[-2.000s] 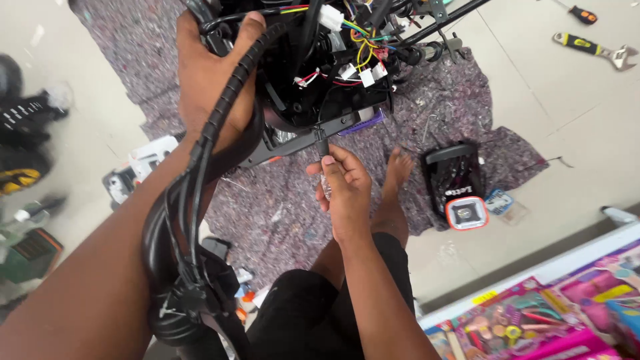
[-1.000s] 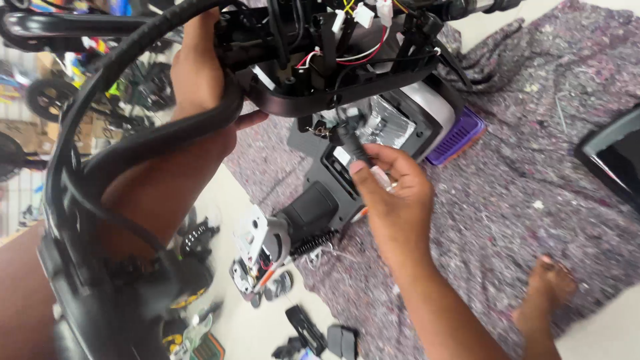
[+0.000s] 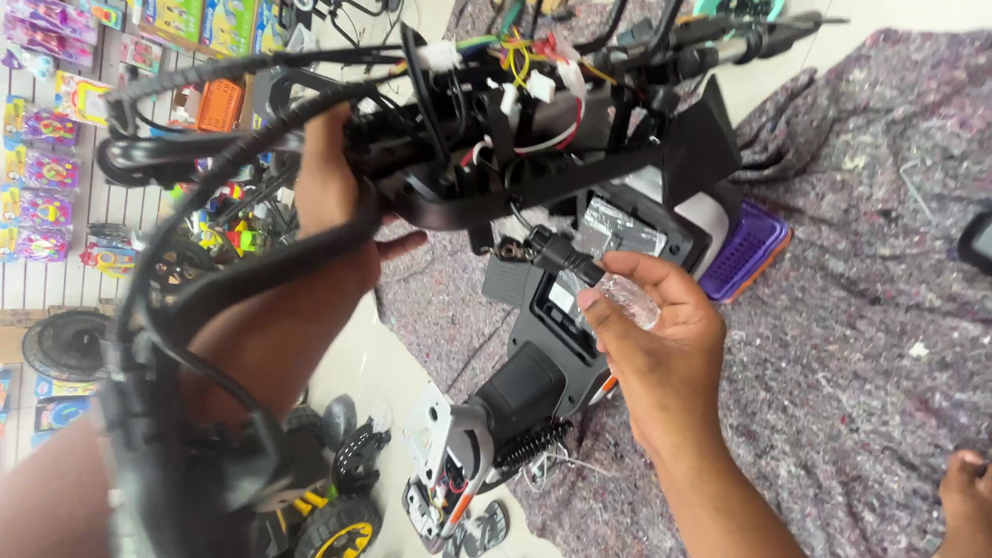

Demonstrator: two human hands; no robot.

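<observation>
My right hand (image 3: 666,333) pinches a black cable connector (image 3: 567,257) with a piece of clear plastic at its lower end; a thin black cable runs from it up to the frame. My left hand (image 3: 329,174) reaches under the black handlebar (image 3: 271,271) and is pressed to the black vehicle frame (image 3: 480,201); its fingers are partly hidden, so its hold is not clear. Colored wires (image 3: 519,58) and white plugs (image 3: 542,87) stick out above the frame. Black spiral-wrapped cables (image 3: 256,139) arch across the left side.
Below lies a black and grey vehicle body (image 3: 535,372) with a coil spring (image 3: 535,446), on a speckled grey cloth (image 3: 837,372). A purple basket (image 3: 740,252) stands beside it. A wheel with yellow parts (image 3: 341,531) is at bottom, a bare foot at lower right (image 3: 965,492), packaged toys (image 3: 50,167) at left.
The view has swung strongly, bringing the toy wall in. My right hand still holds the connector, and clear plastic at its end now shows plainly. My left hand stays at the frame.
</observation>
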